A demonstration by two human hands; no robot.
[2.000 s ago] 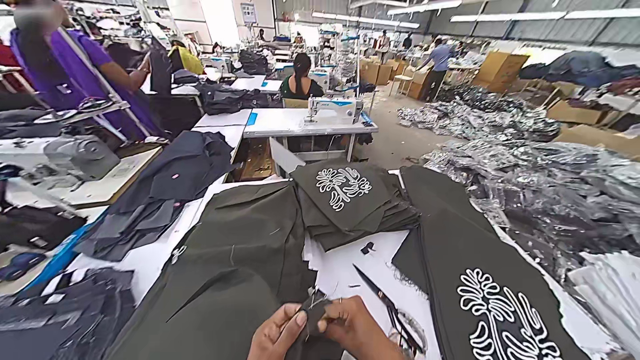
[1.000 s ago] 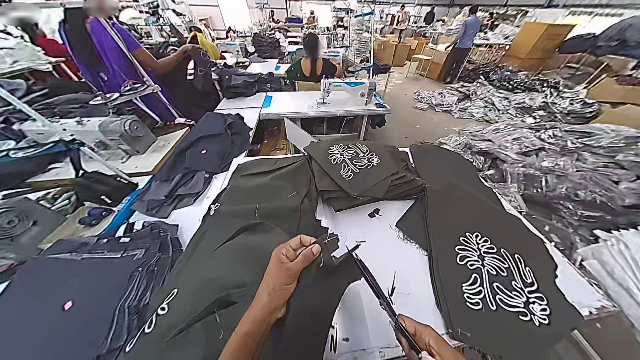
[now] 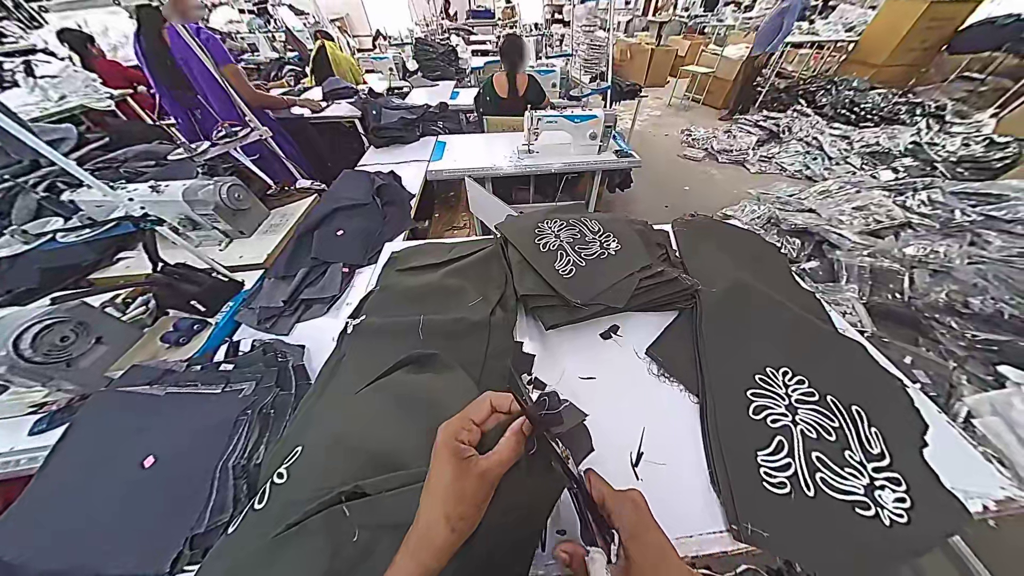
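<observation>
My left hand [image 3: 472, 472] pinches the edge of a dark olive fabric piece [image 3: 424, 344] between thumb and fingers. In my right hand [image 3: 624, 528] is a pair of dark metal scissors [image 3: 572, 472], its blades pointing up and left beside my left fingertips, at a small dark scrap with loose threads [image 3: 552, 408]. A stack of olive pieces with white cord embroidery [image 3: 592, 248] lies beyond the hands. Another embroidered olive panel [image 3: 824, 440] lies to the right. Thread and fabric snippets [image 3: 638, 456] are scattered on the white table surface [image 3: 608, 368].
Dark grey fabric pieces [image 3: 136, 472] are piled at the left, near a sewing machine [image 3: 184, 208]. A white sewing machine [image 3: 568, 132] stands on a table ahead, with a seated person [image 3: 512, 88] behind it. Plastic-wrapped packs [image 3: 896, 232] heap up at the right.
The scissors lay on the table two seconds ago; my right hand then took hold of them. Since one second ago their blades have moved up and left to the fabric at my left fingers.
</observation>
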